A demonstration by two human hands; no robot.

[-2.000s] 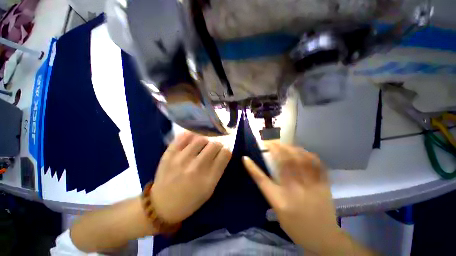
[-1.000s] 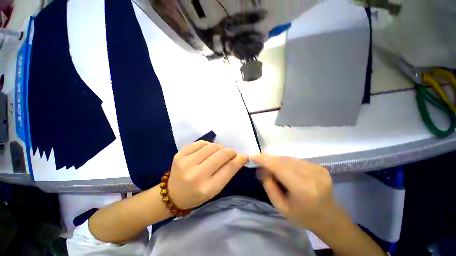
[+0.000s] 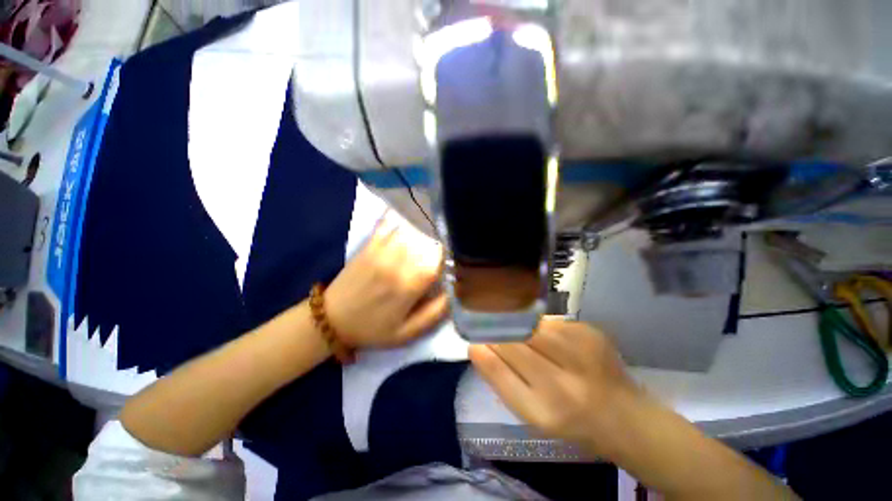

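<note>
A navy garment panel (image 3: 421, 411) with a curved edge lies at the table's front edge, with a white pocket piece (image 3: 360, 396) along it. My left hand (image 3: 386, 289), with a beaded bracelet, lies on the white cloth left of the machine head. My right hand (image 3: 553, 372) is just below the machine head, its fingertips at the cloth's right edge; its thumb side is partly hidden. The head of the sewing machine (image 3: 494, 196) hides the needle and presser foot. Whether either hand grips the cloth is unclear.
A stack of navy panels (image 3: 156, 215) with stepped corners lies left on the white table. Another navy panel (image 3: 303, 196) lies beside it. Light grey pieces (image 3: 646, 318) lie right of the needle area. Scissors (image 3: 849, 338) with green and yellow handles lie far right.
The view has shifted, and the machine head now covers the middle. My hands have moved apart and up to the machine head with the cloth. The navy panel's curved edge now shows below them.
</note>
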